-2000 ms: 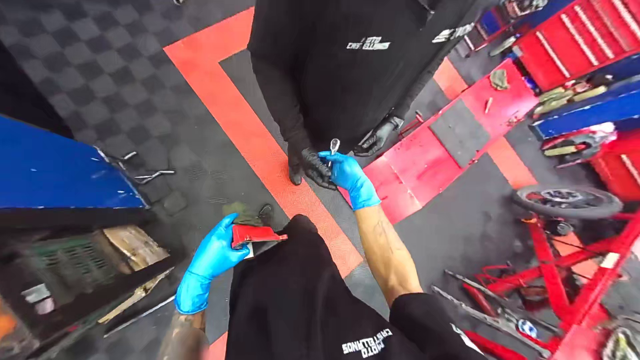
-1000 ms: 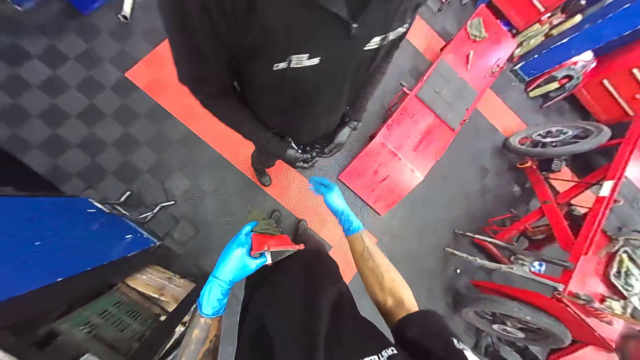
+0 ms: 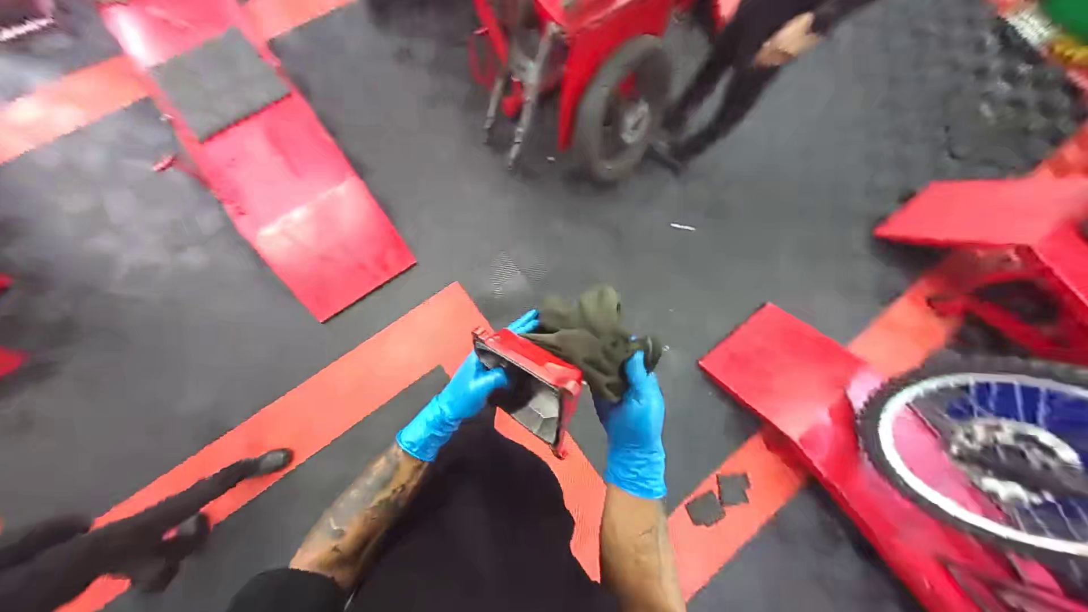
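Observation:
My left hand [image 3: 466, 388], in a blue glove, grips a red and black plastic part [image 3: 537, 382] by its left end. That part is tilted, with a grey, faceted inner face showing; its exact kind cannot be told. A dark green cloth [image 3: 595, 336] is bunched up behind and to the right of it. My right hand [image 3: 635, 408], also gloved in blue, holds the cloth at its right side, with the fingers partly hidden by the folds. Cloth and red part lie close against each other in front of my torso.
Red lift ramps stand at the left [image 3: 297, 212] and right [image 3: 782, 365]. A spoked wheel [image 3: 994, 459] lies over the right ramp. Ahead are a red wheeled vehicle [image 3: 625, 110] and a person's legs [image 3: 722, 76]. Another person's legs [image 3: 170, 527] show lower left. Small dark pads [image 3: 718, 500] lie on the floor.
The view has swung far round, and the person in front is out of it. My right hand, off the cloth before, now holds it beside the red part. My left hand still grips that part.

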